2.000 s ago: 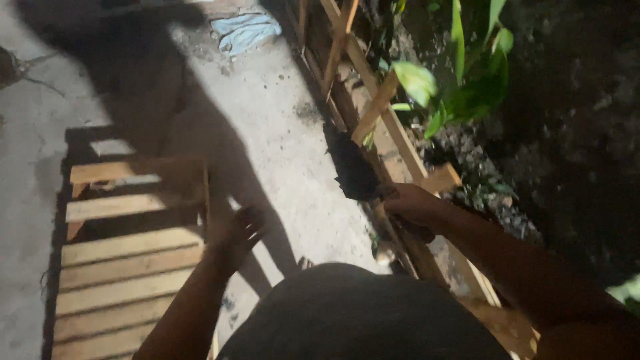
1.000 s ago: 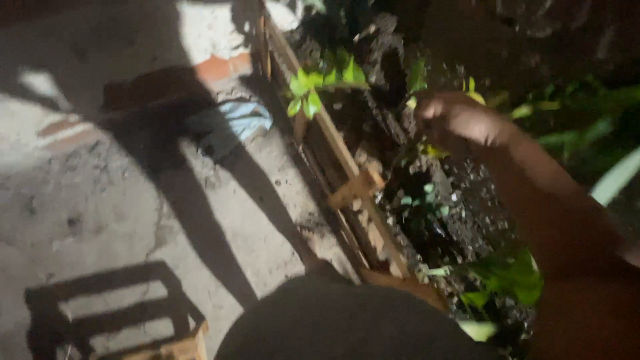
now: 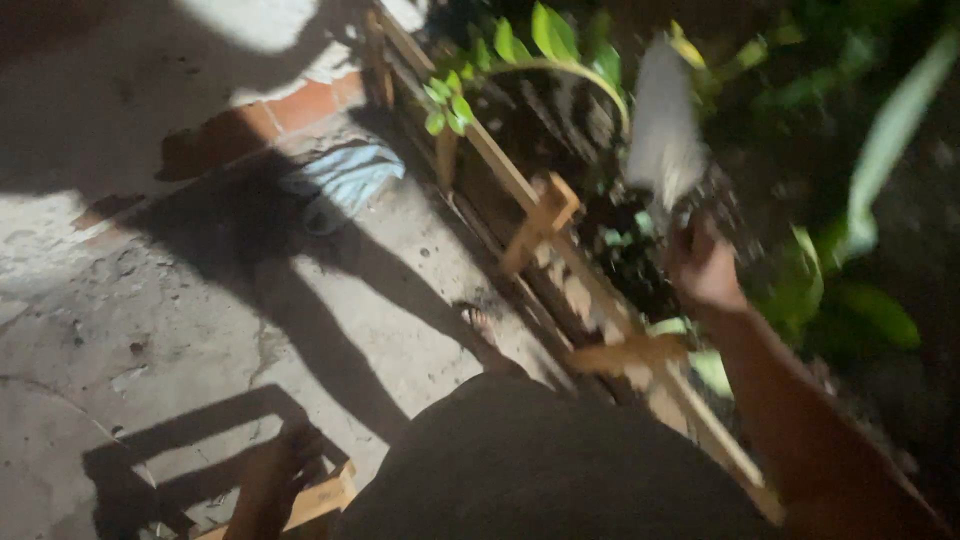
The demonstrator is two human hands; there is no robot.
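Observation:
A trowel with a pointed grey metal blade (image 3: pixel 665 124), blurred by motion, is held in my right hand (image 3: pixel 703 262) over the dark planted soil. Its blade points away from me, beside an arching leafy stem (image 3: pixel 577 67). My left hand (image 3: pixel 289 457) hangs low on the left in shadow, above the end of a wooden slatted piece (image 3: pixel 322 496). Whether those fingers hold anything cannot be made out.
A wooden frame of battens (image 3: pixel 495 161) runs diagonally between the concrete floor (image 3: pixel 210 322) and the plants. A light blue cloth (image 3: pixel 349 176) lies near a red brick edge (image 3: pixel 292 106). My bare foot (image 3: pixel 480 322) stands beside the frame. Broad green leaves (image 3: pixel 862 315) rise on the right.
Two seconds ago my right hand held a dark object over the wooden frame; now it is farther right, above the soil. The view has shifted a lot.

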